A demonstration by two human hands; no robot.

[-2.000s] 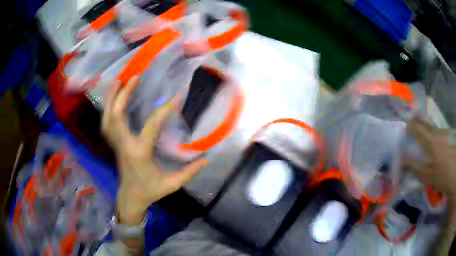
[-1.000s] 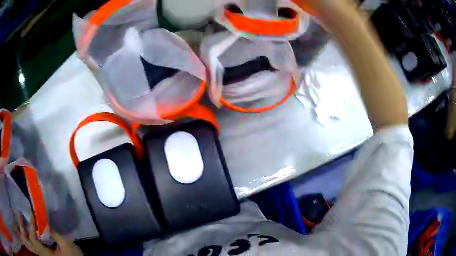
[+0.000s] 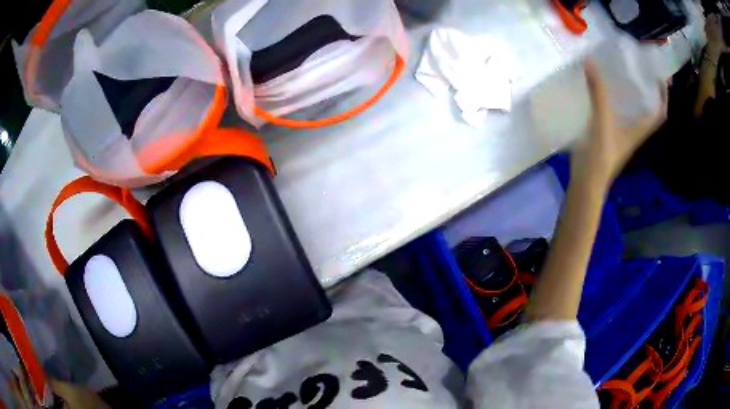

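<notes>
Two black power banks, one larger point(image 3: 276, 279) and one smaller point(image 3: 160, 343), lie side by side at the near left, white ovals up, orange straps pointing away. Behind them, two translucent bags point(image 3: 180, 48) point(image 3: 320, 92) stand open with black power banks inside and orange straps at their rims. My right hand point(image 3: 612, 120), blurred, is at the upper right over the table's edge, closed on a translucent whitish bag point(image 3: 628, 68). My left hand point(image 3: 60, 393) is at the lower left corner, cut off and dim, beside an orange strap point(image 3: 24, 347); its grip is unclear.
Crumpled white paper or film point(image 3: 468, 72) lies on the pale table point(image 3: 392, 192). Black units point(image 3: 648, 17) are at the far right. Below the near edge, one blue bin point(image 3: 468, 307) holds black units; another point(image 3: 708, 272) holds orange-strapped ones. Part of another person's arm point(image 3: 708, 72) shows at right.
The view has shifted right, so the power banks and bags appear further left. My right hand has come from the top edge down to the right side, now with a translucent bag. My left hand stays low left.
</notes>
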